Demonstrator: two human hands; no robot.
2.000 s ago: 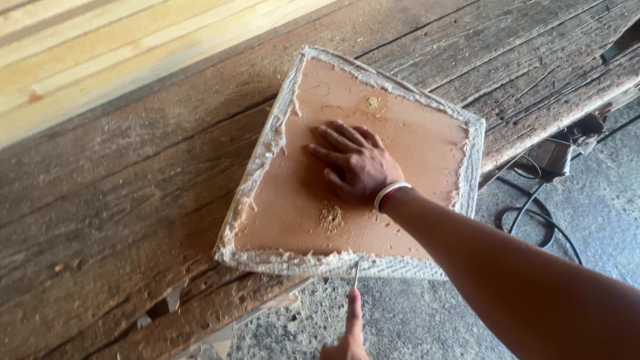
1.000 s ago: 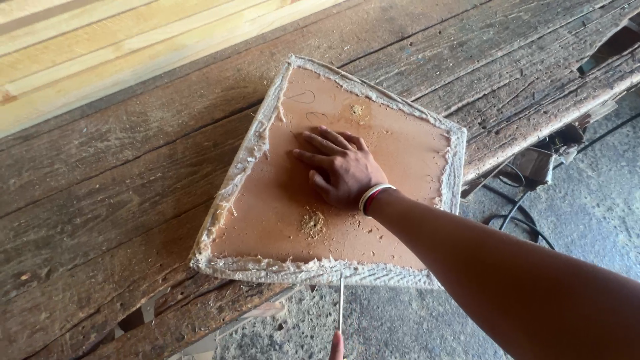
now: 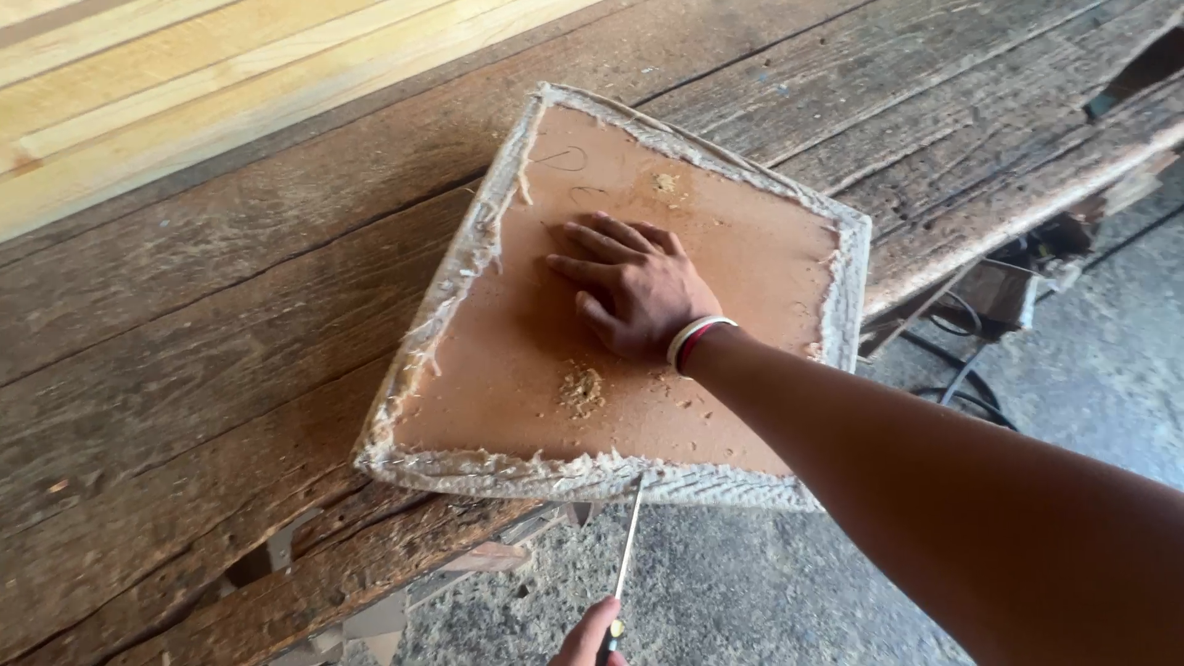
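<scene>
An upholstered panel, its fabric folded around the edges of a brown board, lies face down on a worn plank bench. The fabric border is frayed, and its near edge juts past the bench. My right hand rests flat on the board with spread fingers, wearing a white and red band at the wrist. At the bottom, my left hand holds a thin metal-shafted tool with a dark handle; the tip meets the near fabric edge. Most of the left hand is out of frame.
The plank bench runs diagonally, with gaps near its front edge. Pale wooden strips lie at the upper left. Crumbs of debris lie on the board. Black cable and wooden pieces are at the right, over a concrete floor.
My left hand has lowered from its position two seconds ago, showing more of the tool's shaft. My right hand stays pressed on the board.
</scene>
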